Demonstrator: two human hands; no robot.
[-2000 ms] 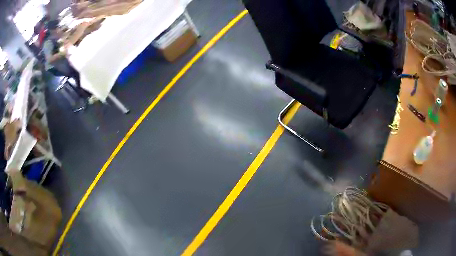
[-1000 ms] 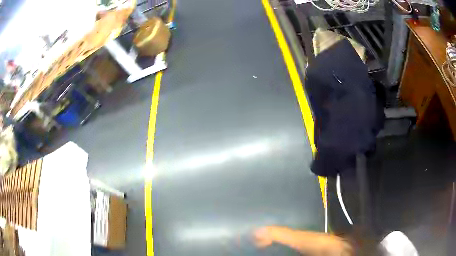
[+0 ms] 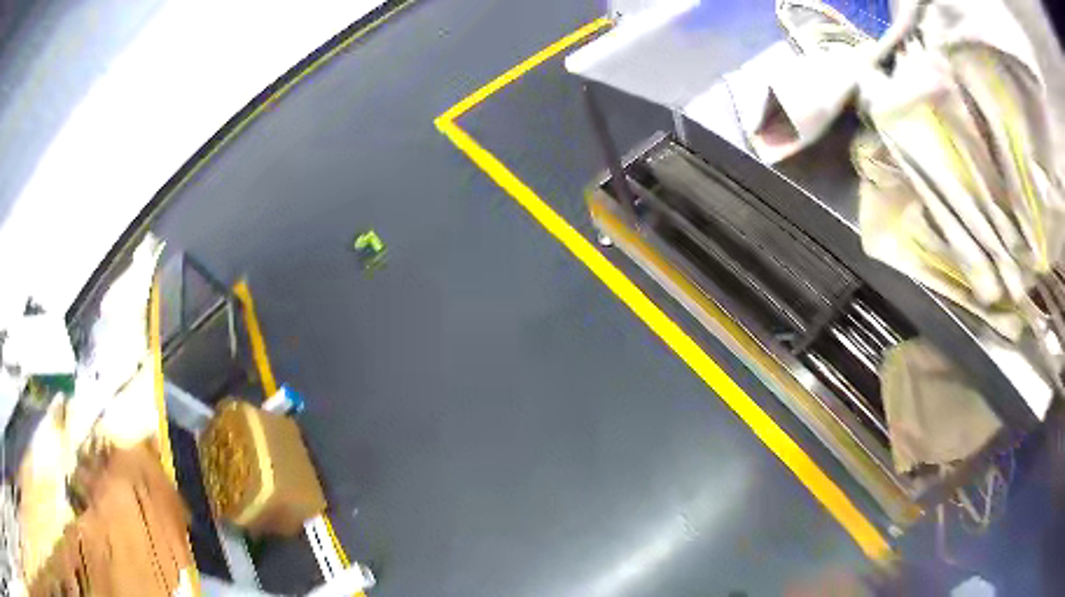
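Observation:
A blurred skin-toned patch at the bottom edge, right of centre, looks like my left hand (image 3: 835, 581); its fingers cannot be made out, nor whether it holds anything. My right hand is not in view. Nearest at right is a metal-framed table or rack (image 3: 747, 315) with dark bars low down. Cream and beige bags or fabric pieces (image 3: 975, 152) are heaped on its top. A grey-beige piece (image 3: 934, 408) lies at its lower near end.
At lower left, brown panels (image 3: 123, 513) lie on a table beside a brown, box-like bundle (image 3: 263, 466) near white table legs. A yellow lane line (image 3: 654, 315) runs along the rack. A small yellow-green thing (image 3: 369, 243) lies on the grey floor.
The view has moved along the aisle and turned. The black chair and orange-brown table have left the picture, and the rack with cream bags has come in. The hand has shifted right, to the bottom edge.

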